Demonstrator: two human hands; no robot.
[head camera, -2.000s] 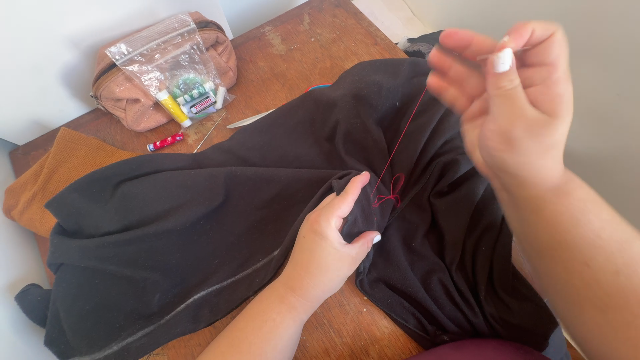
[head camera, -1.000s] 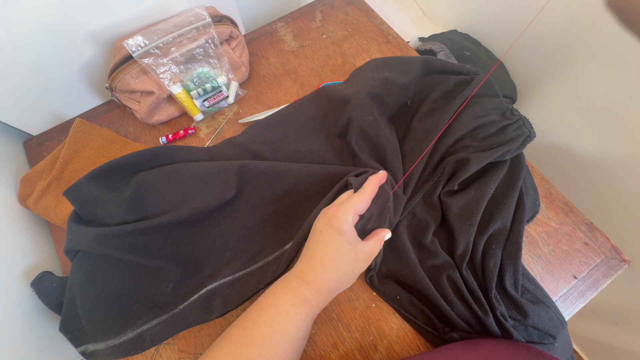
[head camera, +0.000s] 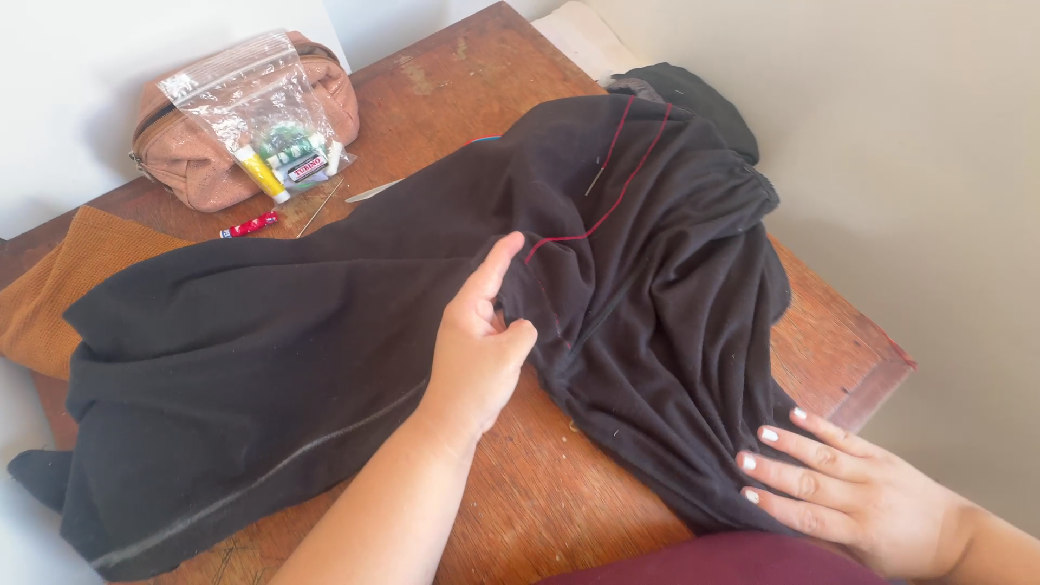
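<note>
A black cloth garment (head camera: 268, 325) lies bunched across a wooden table. My left hand (head camera: 479, 349) is at its middle, pinching a fold of the cloth between thumb and fingers, partly hidden by the fold. From just beside my left index fingertip a red thread (head camera: 605, 219) runs up over the cloth to the garment's far edge and comes back down to a sewing needle (head camera: 594, 181) lying on the fabric. Small red stitches (head camera: 548, 305) show right of my left thumb. My right hand (head camera: 837, 487) rests flat with fingers spread on the garment's lower right part, holding nothing.
On the wooden table (head camera: 487, 520), a pink zippered pouch (head camera: 195, 175) stands at the back left with a clear zip bag (head camera: 276, 122) of thread spools against it. Nearby lie a red thread spool (head camera: 249, 225), a thin metal needle (head camera: 321, 207), a blade tip (head camera: 372, 192) and an orange-brown cloth (head camera: 106, 252).
My right hand, raised with the thread pulled taut, has come down onto the cloth and let go of it. The thread now lies slack on the garment. My left hand stays at the fold.
</note>
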